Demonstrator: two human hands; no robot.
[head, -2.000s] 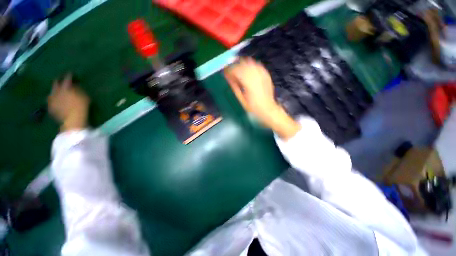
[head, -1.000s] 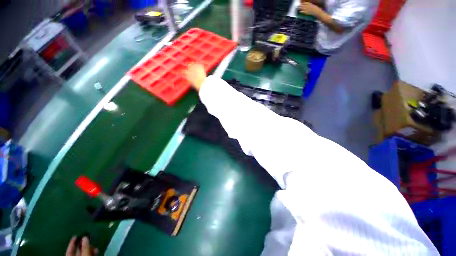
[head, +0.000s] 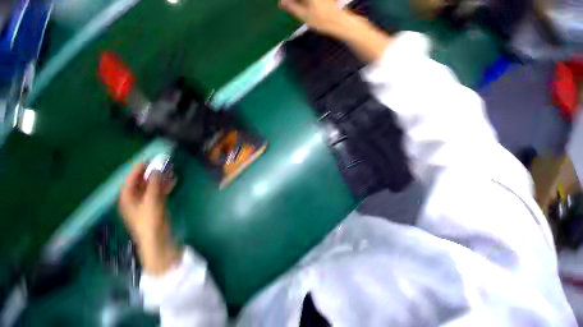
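Observation:
The toggle clamp press fixture [head: 185,121] sits on the green bench, its red clamp handle [head: 117,77] pointing to the upper left. The orange locating nest [head: 231,151] at its front holds a dark round part. My left hand [head: 148,199] is left of the nest and holds a small shiny round part [head: 157,166] in its fingertips. My right hand [head: 319,14] is at the top edge, partly cut off and blurred, beyond the black blister tray [head: 358,121]. I cannot tell whether it holds anything.
The bench's pale line [head: 249,83] runs diagonally behind the tray and past the fixture. Blurred dark items lie at the lower left. A red object [head: 566,89] and a cardboard box [head: 548,175] are at the right on the floor side.
The view has swung, and the red tray is out of the picture. My left hand has come up beside the fixture with a shiny round part. My right hand is now at the top edge.

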